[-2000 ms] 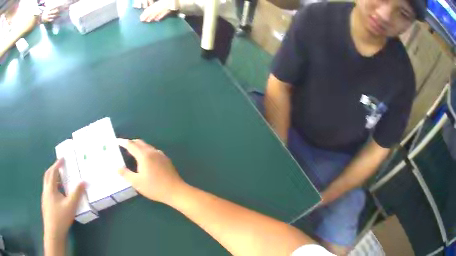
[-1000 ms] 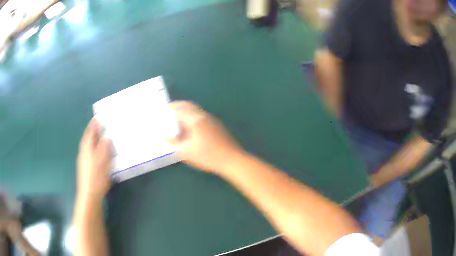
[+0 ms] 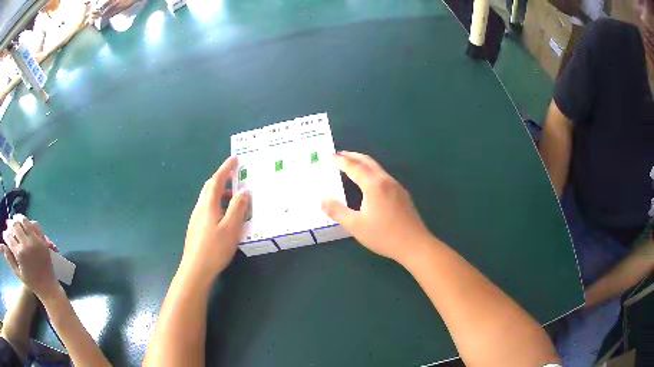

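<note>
A block of three white retail boxes (image 3: 290, 190) lies side by side on the dark green table, with green screen pictures on top and purple-blue lines along the near end edges. My left hand (image 3: 219, 222) holds the block's left side, thumb on top. My right hand (image 3: 376, 204) holds its right side, thumb on the top near the front corner. The seams between the boxes show at the near end. The undersides are hidden.
The green table (image 3: 430, 143) has its edge at right. A person in a dark shirt (image 3: 609, 129) sits beyond it. At left, another person's hands (image 3: 29, 251) hold a white box (image 3: 63, 268). A cream pipe (image 3: 479, 25) stands at the far edge.
The boxes and both hands show further right in the picture. The left box, set lower than the others two seconds ago, is now lined up with them. The view has shifted.
</note>
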